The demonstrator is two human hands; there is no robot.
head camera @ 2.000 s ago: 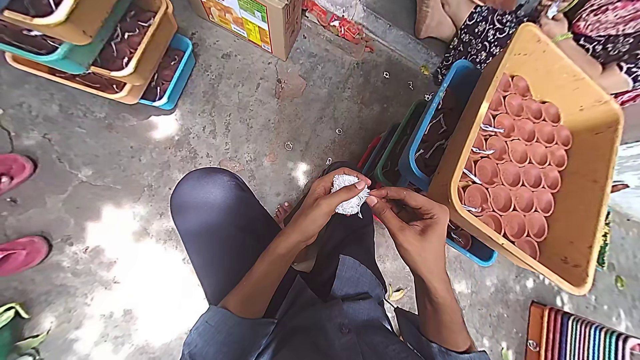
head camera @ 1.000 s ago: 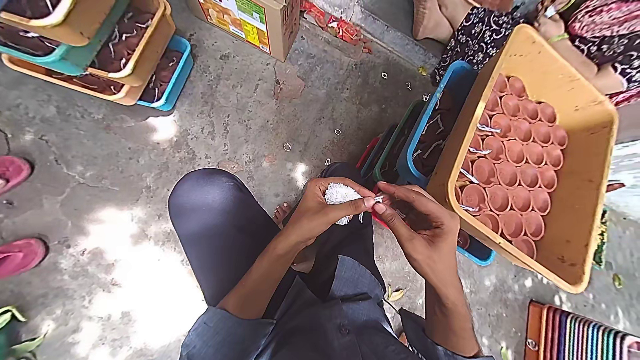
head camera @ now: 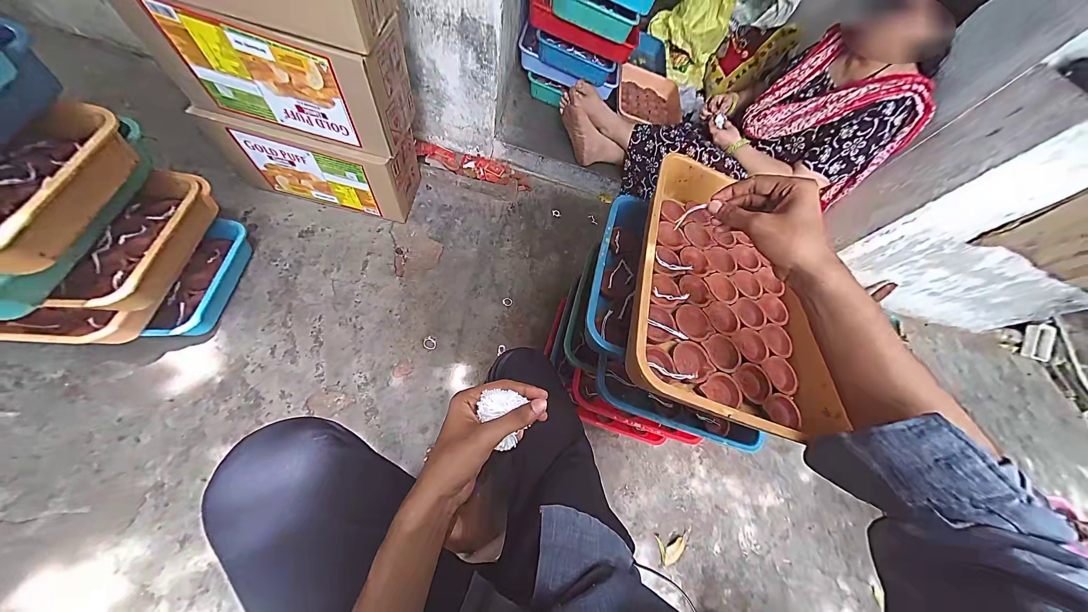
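A bundle of white cotton wicks is gripped in my left hand, above my knee. My right hand reaches over the far end of an orange plastic tray and pinches one white wick between thumb and fingertips. Rows of small round clay lamp cups fill much of the tray's floor. Several cups along its left side have a white wick lying across them. Whether the pinched wick touches a cup, I cannot tell.
Blue and red trays are stacked beneath the orange one. At the left stand more stacked trays with cups and wicks. Cardboard cartons stand at the upper left. A seated person is beyond the tray, near other stacked trays.
My right hand has moved from beside the bundle, over my lap, to above the orange tray, with a wick in its fingers. My left hand still holds the bundle. The view has tilted up.
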